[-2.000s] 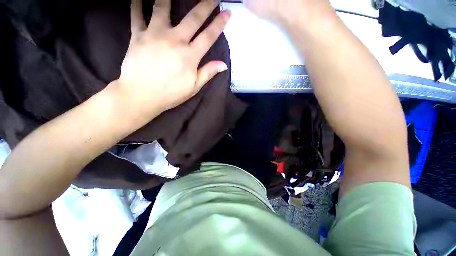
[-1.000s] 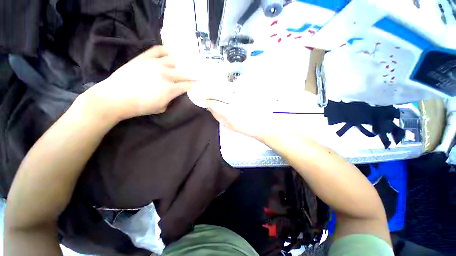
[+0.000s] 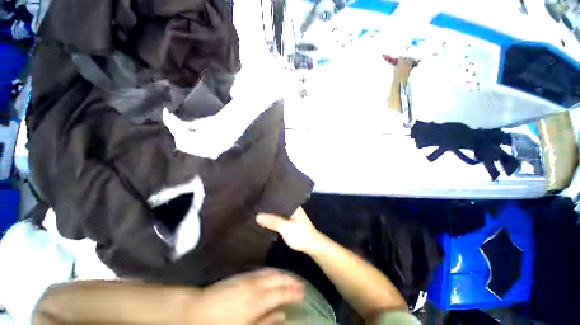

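Observation:
Dark brown fabric (image 3: 241,190) spreads over the left of the machine table and hangs over its front edge. A white curved piece (image 3: 213,136) lies on it, and a white-edged opening (image 3: 191,235) shows below. My right hand (image 3: 289,228) is at the fabric's lower right edge, thumb on top and the other fingers mostly hidden; it appears to pinch the cloth. My left hand (image 3: 261,298) is blurred, low in front of my body over the fabric's lower edge; its grip is unclear. The sewing machine (image 3: 445,70) stands behind, its needle area washed out by glare.
A black strip bundle (image 3: 464,143) lies on the white table (image 3: 381,168) at right. A slim metal tool (image 3: 407,105) and a tan strip (image 3: 399,86) are by the machine. A blue bin (image 3: 467,279) is below right, a white heap (image 3: 38,260) at lower left.
Both hands have left the needle area and come down towards my body. The white curved piece now shows on the brown fabric, left of the needle area.

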